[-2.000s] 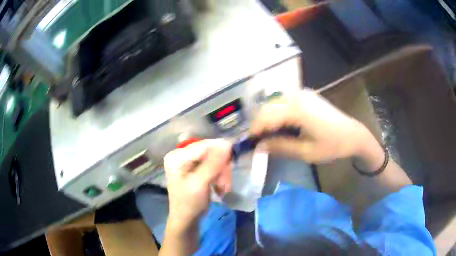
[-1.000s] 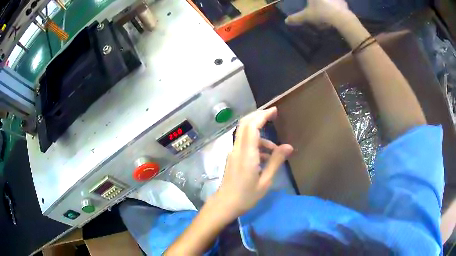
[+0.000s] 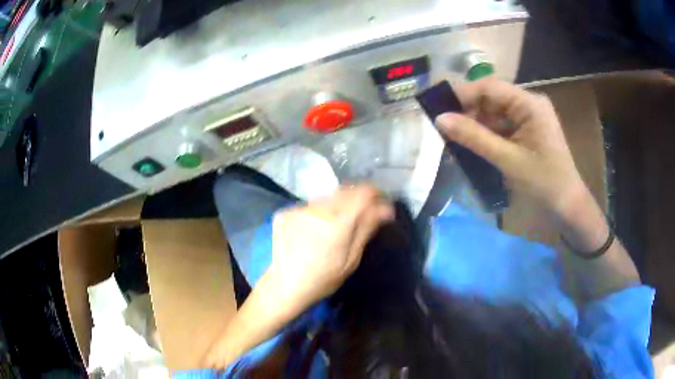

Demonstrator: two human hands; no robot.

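My right hand [image 3: 514, 141] holds a flat black housing [image 3: 466, 148] at the right, in front of the press's right end, between thumb and fingers. The housing is long and tilted. My left hand [image 3: 333, 233] is over my lap, blurred, with its fingers bent near dark hair that hangs into the view. Whether it holds anything cannot be told. The silver-white press [image 3: 296, 48] stands behind both hands.
The press front has a red emergency stop [image 3: 329, 115], green buttons [image 3: 188, 156] and red-digit panels [image 3: 400, 74]. Whitish film [image 3: 296, 169] hangs below it. A large brown carton [image 3: 548, 237] is at right. A smaller carton [image 3: 189, 289] with white wrapping is lower left.
My right hand has come back from the mat beside the orange box and now holds the black housing. My left hand's spread fingers have bent. The view has shifted, and the orange box is out of view.
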